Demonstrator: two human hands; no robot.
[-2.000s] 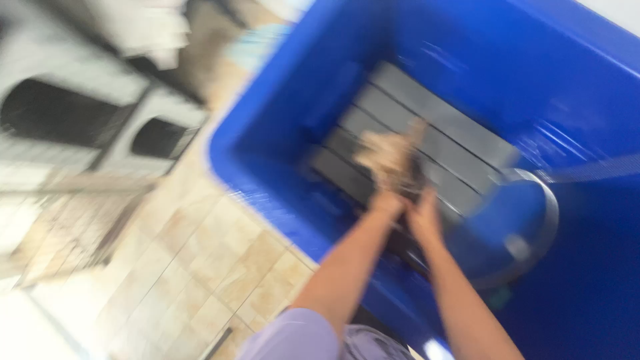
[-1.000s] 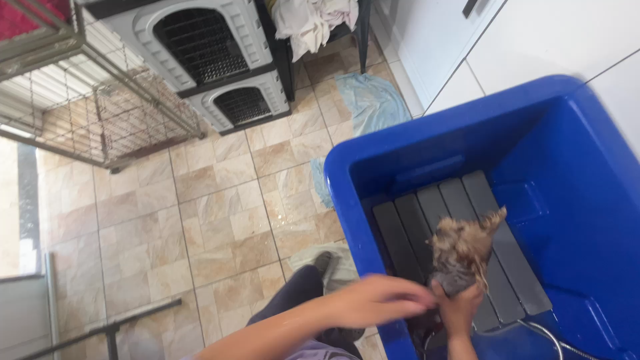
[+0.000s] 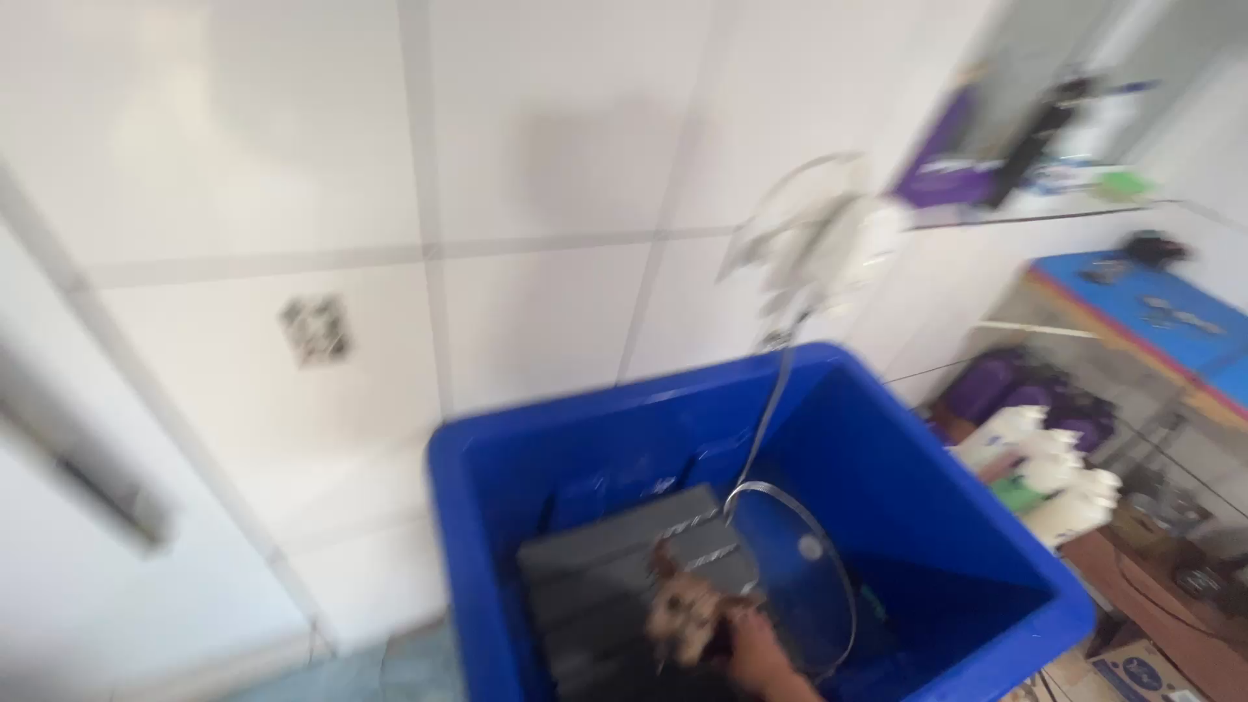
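A small wet dog with tan fur (image 3: 687, 616) is in the blue plastic tub (image 3: 634, 409), on or just above a grey slatted platform (image 3: 624, 531), its face toward the camera. My right hand (image 3: 756, 648) grips the dog around the neck or upper back; blur and the bottom edge hide the exact hold. My left hand is out of view. A metal shower hose (image 3: 848, 585) hangs down the tub's back wall and loops on the right of the platform.
White tiled wall (image 3: 546, 322) rises behind the tub. Something white (image 3: 838, 249) hangs on it above the hose. To the right are bottles (image 3: 1053, 478), a blue-topped table (image 3: 1170, 302) and a shelf with a purple item (image 3: 941, 185). A door handle (image 3: 88, 478) is at left.
The view has swung up and right toward the wall. My left hand, over the tub's edge near the dog a second ago, has left the view. My right hand still holds the dog.
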